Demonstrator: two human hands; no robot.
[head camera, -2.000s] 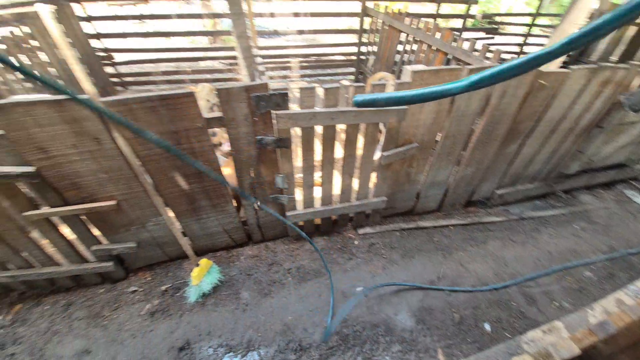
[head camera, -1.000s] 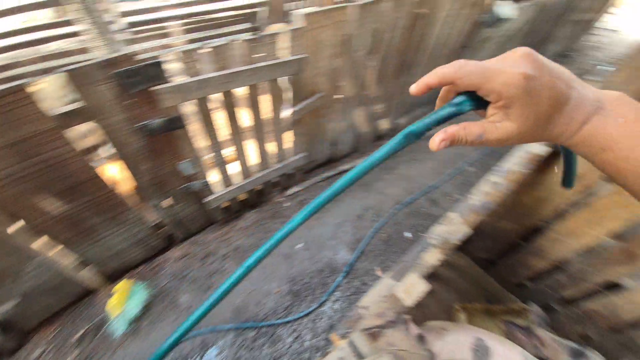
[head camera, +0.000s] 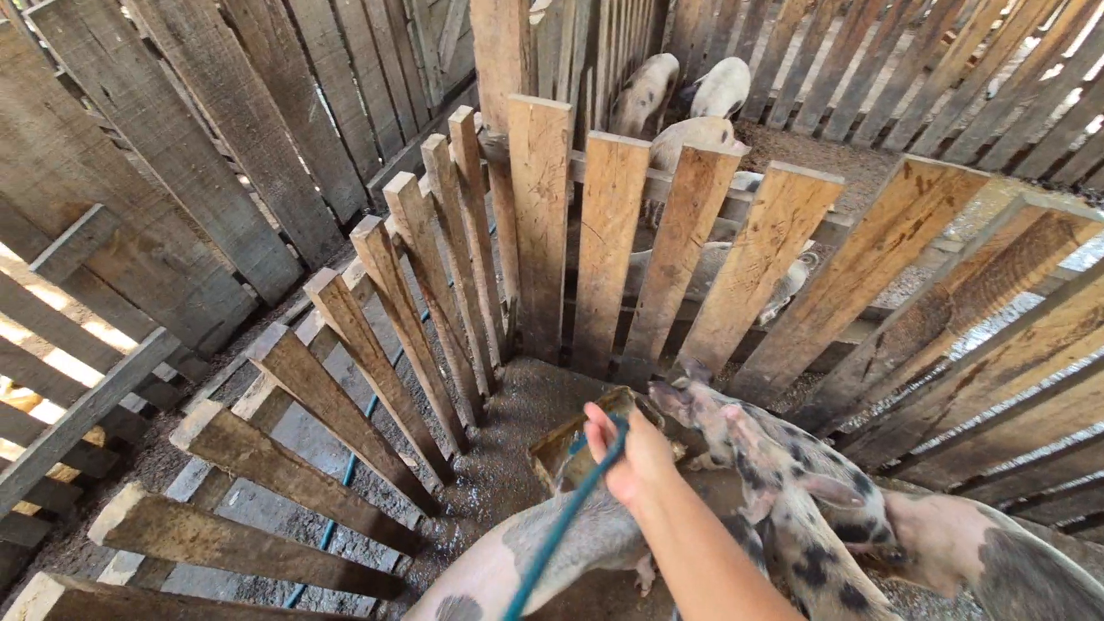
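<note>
My right hand (head camera: 634, 453) grips a green rubber hose (head camera: 565, 517) near its end, above a wooden trough (head camera: 545, 448) on the wet pen floor. The hose end hangs over the trough, partly hidden by my fingers. A spotted pig (head camera: 535, 552) stands below my hand with its head at the trough. To the right, several spotted pigs (head camera: 811, 517) crowd together, one with its snout near the trough's far side. My left hand is not in view.
A slatted wooden fence (head camera: 539, 216) rises close around the trough. More pigs (head camera: 720, 86) stand in the pen beyond it. Outside the left slats, a length of hose (head camera: 349, 470) lies on the ground beside a plank wall (head camera: 172, 147).
The view has swung right and down into the pig pen. My right hand, out over the path with the hose a second ago, is now over the trough, still holding it.
</note>
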